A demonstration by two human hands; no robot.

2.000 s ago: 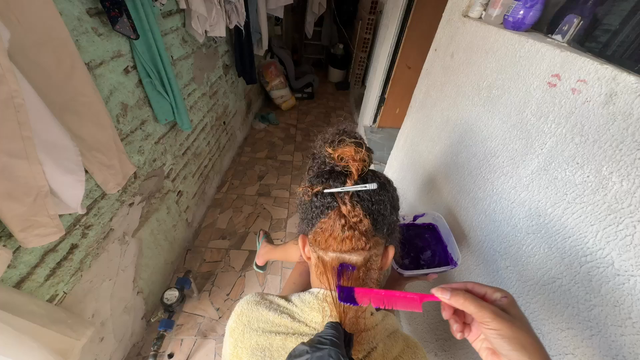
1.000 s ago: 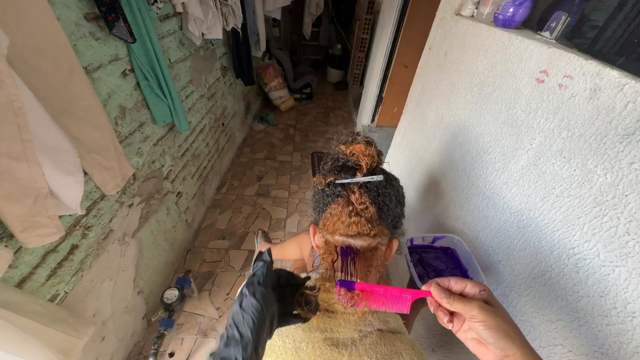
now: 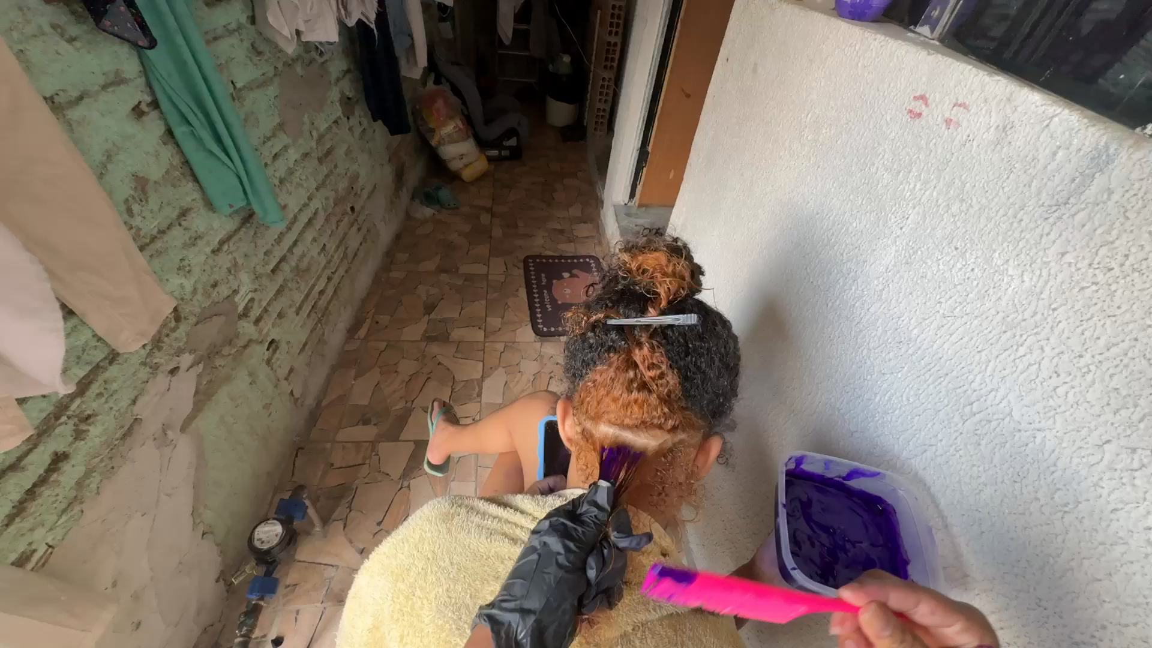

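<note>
A seated person has curly dark and copper hair (image 3: pixel 630 387) pinned up with a metal hair clip (image 3: pixel 652 319), and a yellow towel (image 3: pixel 423 558) over the shoulders. My left hand (image 3: pixel 576 558), in a black glove, is closed around a lock at the nape, where purple dye (image 3: pixel 619 463) coats the strands. Bare, my right hand (image 3: pixel 909 612) grips the handle of a pink tint brush with a comb edge (image 3: pixel 747 594), its tip smeared purple, to the right of the glove. Beyond it, a clear plastic tub (image 3: pixel 781 531) of purple dye is beside the person, a hand at its near left side.
A textured white wall (image 3: pixel 1017 297) rises at the right. Clothes hang along the green wall (image 3: pixel 306 126) at the left, with a water meter (image 3: pixel 268 537) low beside it. A doormat (image 3: pixel 562 292) lies on the tiled floor ahead. The person's sandalled foot (image 3: pixel 438 436) extends left.
My gloved left hand has moved right from beside the towel to the nape and taken hold of the lock. The brush in my right hand has moved away from the hair, down and right.
</note>
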